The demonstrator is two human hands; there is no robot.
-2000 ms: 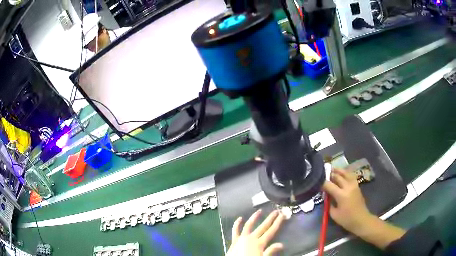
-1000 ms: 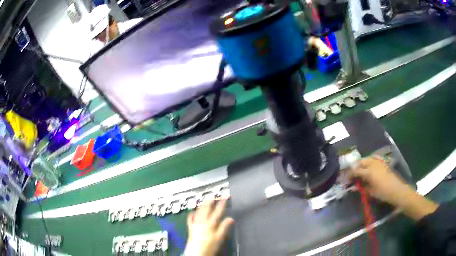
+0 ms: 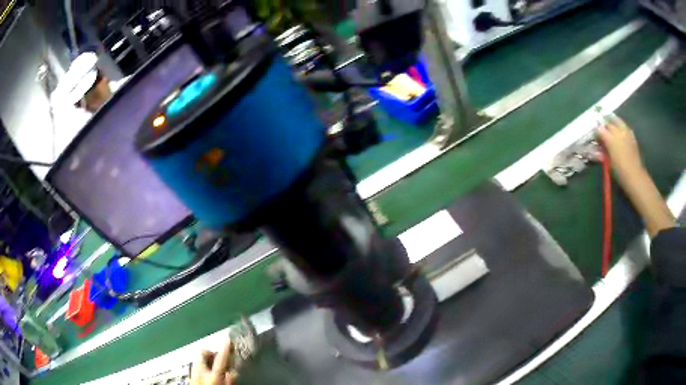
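Note:
My left hand [image 3: 213, 367], cut off by the bottom edge, has its fingers against a blurred grey carrier strip [image 3: 243, 338] left of the black pad [image 3: 519, 289]. The blur hides how firmly it holds. My right hand [image 3: 623, 147] is at the far right, closed around the upper end of the red air hose [image 3: 607, 218], by the end of a carrier strip [image 3: 573, 162]. The hose tip is not clear. The blue video microscope [image 3: 241, 143] stands over the pad, its ring light [image 3: 381, 331] low above it. A pale guide bar [image 3: 460, 277] lies on the pad.
A white label [image 3: 431, 235] is at the pad's far edge. A monitor [image 3: 124, 150] stands behind the microscope at left. Red [image 3: 81, 304] and blue [image 3: 110, 282] bins are at left, another blue bin [image 3: 406, 94] behind. A person in a white cap [image 3: 79, 79] is beyond the monitor.
The view has shifted. My right hand has moved off the pad to the right with the hose. My left hand has moved left to a strip. The strip under the lens is gone from there.

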